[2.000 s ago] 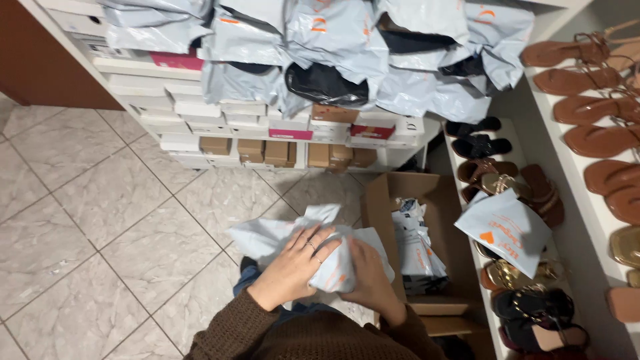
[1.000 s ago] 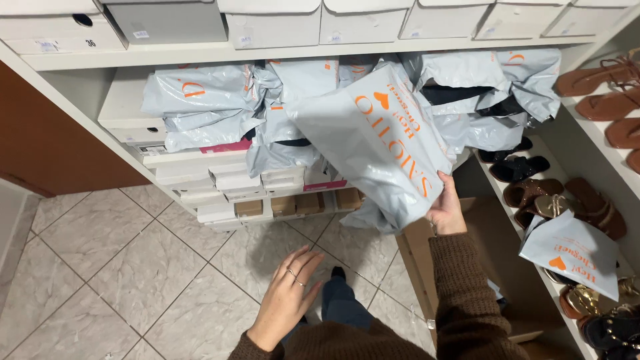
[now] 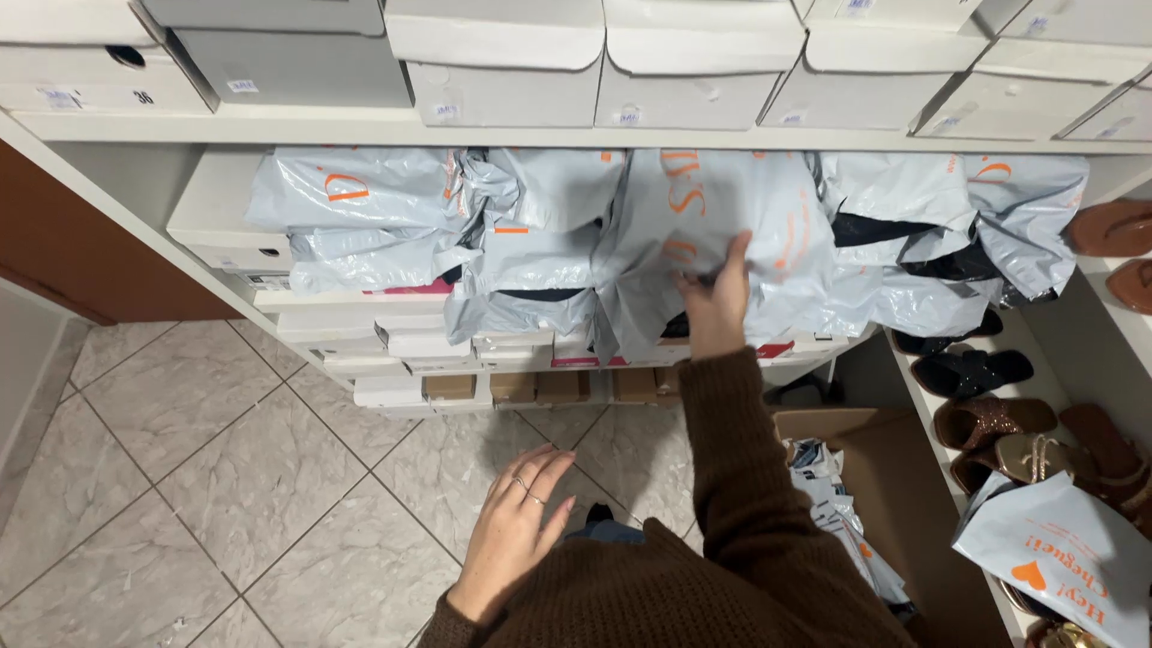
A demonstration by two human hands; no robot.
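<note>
My right hand [image 3: 720, 301] lies against the lower front of a pale grey plastic mailer bag with orange print [image 3: 711, 202], in the middle of the shelf. Its thumb and fingers are spread on the plastic; whether they pinch it is not visible. My left hand [image 3: 517, 517], with rings on it, hangs over the floor, holding nothing, its fingers apart from the thumb. Similar filled mailers sit on both sides, such as one at the left [image 3: 360, 193] and one at the far right [image 3: 1030, 211].
White shoe boxes [image 3: 504, 81] line the shelf above, and more boxes [image 3: 387, 391] are stacked below. An open cardboard box [image 3: 909, 504] with plastic bags stands at the right. Beside it, a rack [image 3: 940, 450] holds sandals and a loose mailer [image 3: 1053, 549].
My right hand has carried the mailer from in front of the shelf onto the row of mailers. Two seconds ago both hands were on a mailer low over the floor. The view has moved closer to the shelf.
</note>
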